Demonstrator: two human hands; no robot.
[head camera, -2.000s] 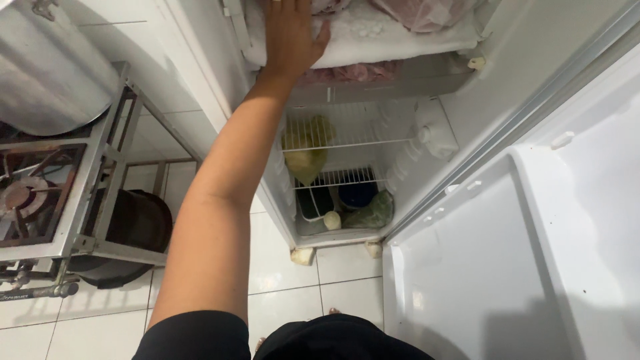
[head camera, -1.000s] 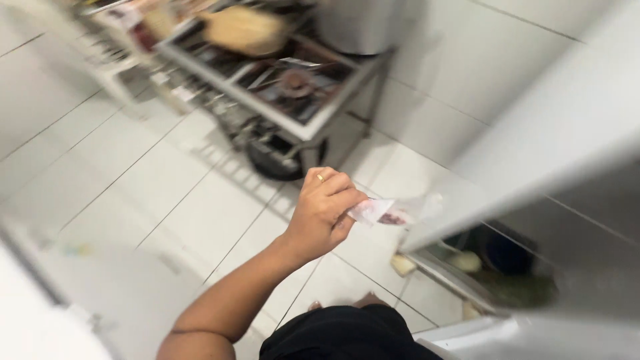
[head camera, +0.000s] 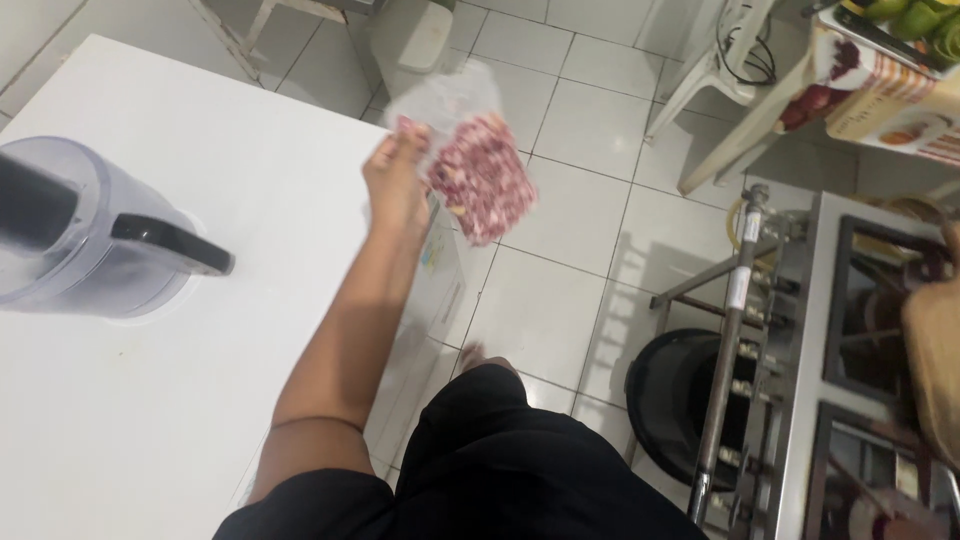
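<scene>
My left hand (head camera: 399, 176) is raised near the far right corner of a white tabletop, its fingers closed on a clear plastic bag (head camera: 457, 94). Pinkish-red meat, apparently frozen, fills the bag's lower part (head camera: 486, 180) and hangs to the right of my hand, above the tiled floor. The bag and meat are blurred. My right hand is out of the picture.
A food processor with a clear bowl and black handle (head camera: 176, 244) stands on the white top (head camera: 262, 187) at left. To the right are a metal gas stove (head camera: 806, 360), a black basin (head camera: 660, 405) beneath it, a wooden board (head camera: 934, 360) and a white chair (head camera: 690, 97).
My left hand was at the open refrigerator's upper compartment, then held the plastic bag near the stove. Now it holds the bag beside the white top. The view has swung round.
</scene>
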